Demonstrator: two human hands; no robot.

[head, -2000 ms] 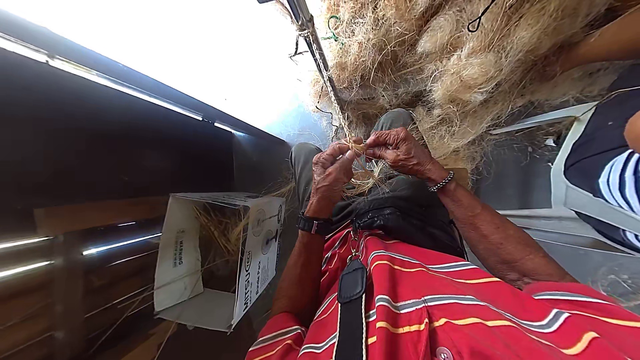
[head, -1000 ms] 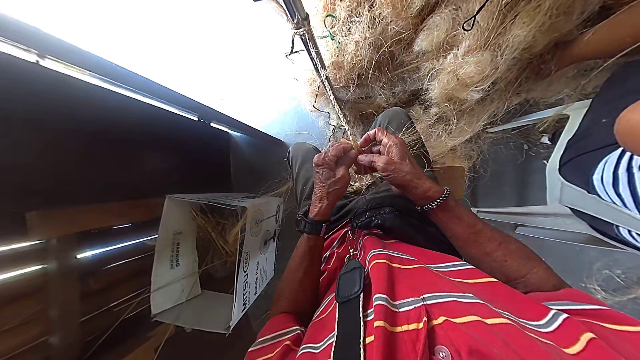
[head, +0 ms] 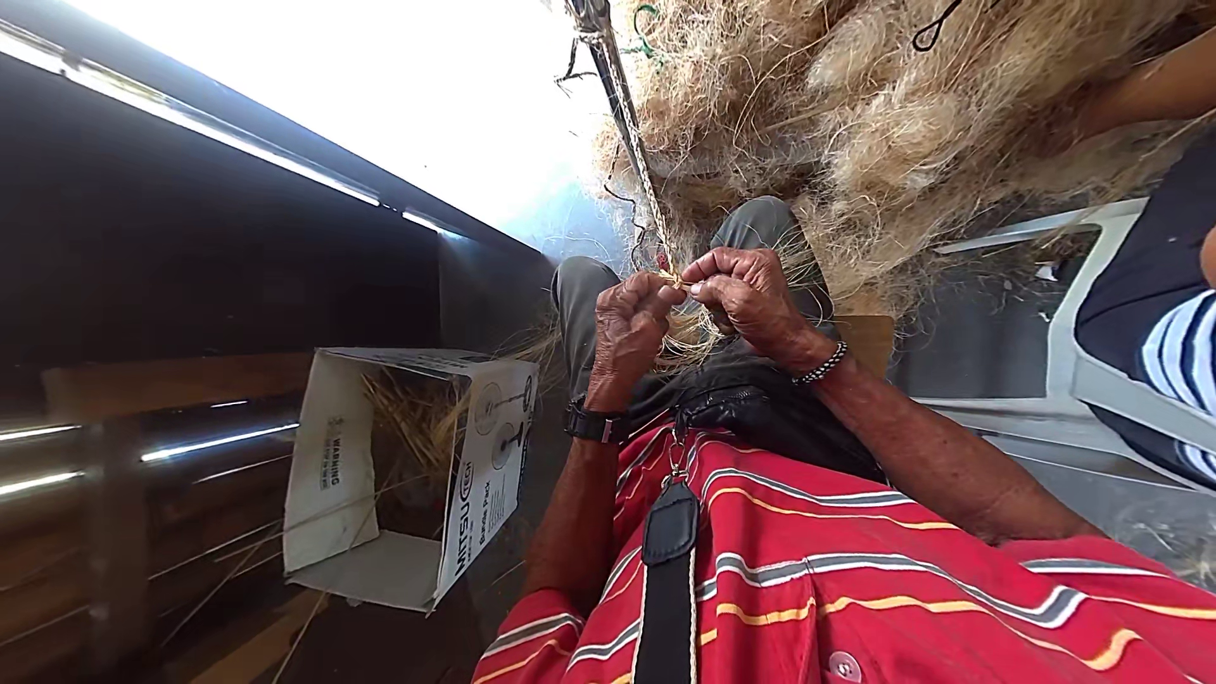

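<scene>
A braided fibre cord (head: 648, 190) runs down from a dark pole at the top and ends between my fingertips. My left hand (head: 634, 328), with a black watch at the wrist, pinches the knotted straw-coloured fibres (head: 674, 278) at the cord's lower end. From the other side my right hand (head: 750, 299), wearing a checkered bracelet, grips the same fibres with thumb and forefinger. Loose pale strands (head: 692, 340) hang below both hands over my lap.
An open cardboard box (head: 366, 570) holding dry fibre strands stands at the left. A large heap of tangled fibre (head: 883, 142) lies beyond my knees. Another person's arm (head: 1154, 90) reaches into it at the right, beside a pale plastic chair (head: 1069, 313).
My right hand's fingers have shifted at the knot, its fingertips now close against those of my left hand. Both hands remain at the cord's lower end.
</scene>
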